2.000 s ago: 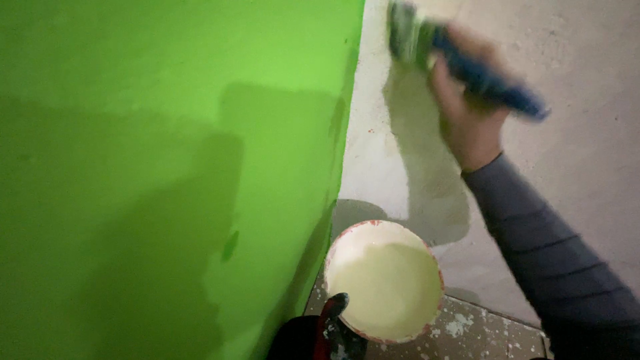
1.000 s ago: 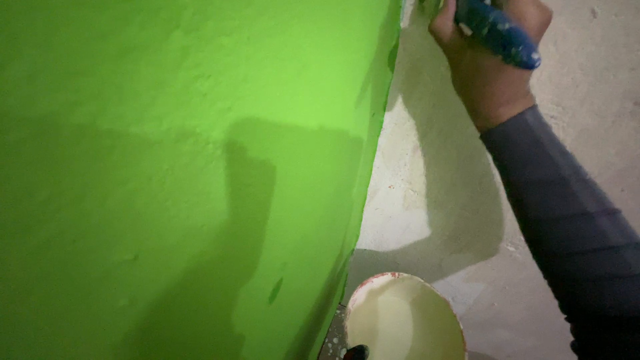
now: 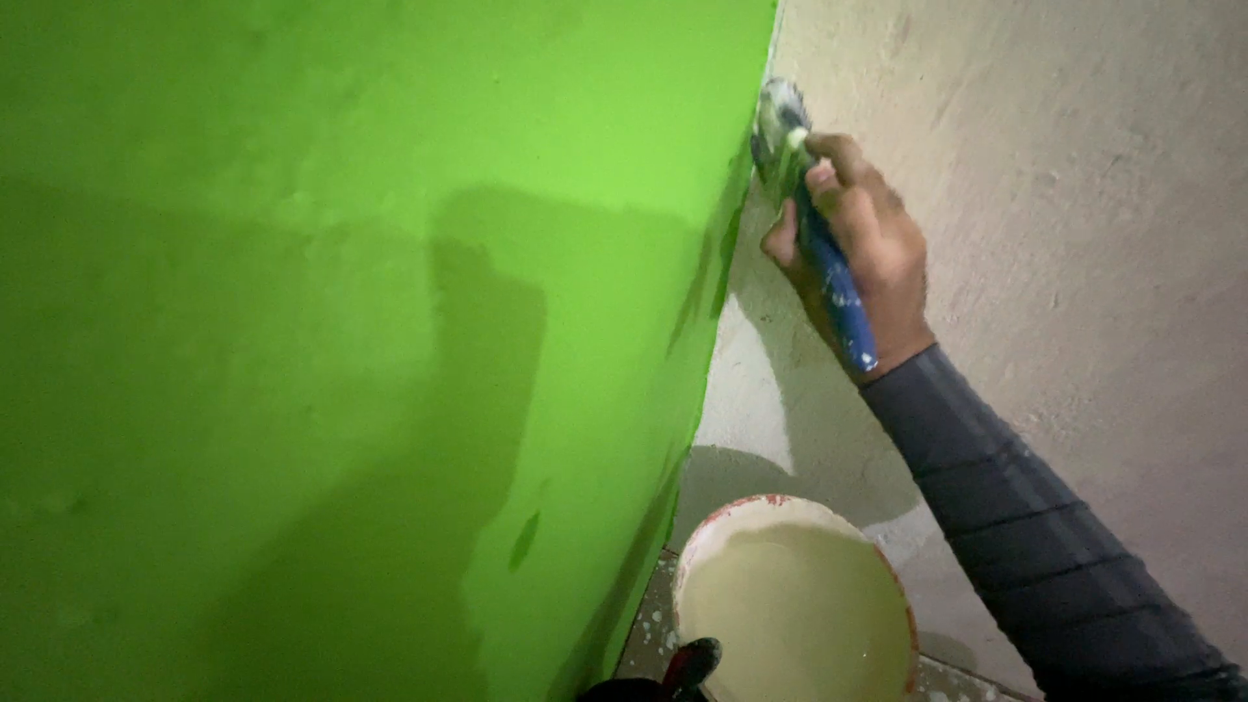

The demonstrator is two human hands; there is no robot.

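Observation:
My right hand [image 3: 863,253] is closed around a paintbrush with a blue, paint-spotted handle [image 3: 838,288]. The brush's bristles [image 3: 780,112] touch the pale wall beside its corner with the bright green wall. Below the hand is a round tub of pale, cream-coloured paint [image 3: 799,604], its rim marked with red. A dark object with a red part [image 3: 692,668] overlaps the tub's lower left edge; what it is, I cannot tell. My left hand is not in view.
The green wall [image 3: 292,341] fills the left side and meets the pale wall [image 3: 1072,244] along a corner running down the middle. Under the tub shows a floor with paint spots [image 3: 658,604]. Shadows fall on both walls.
My right hand and the brush were at the upper edge of the view one second ago; now the brush lies close along the green wall's edge. The view itself has shifted.

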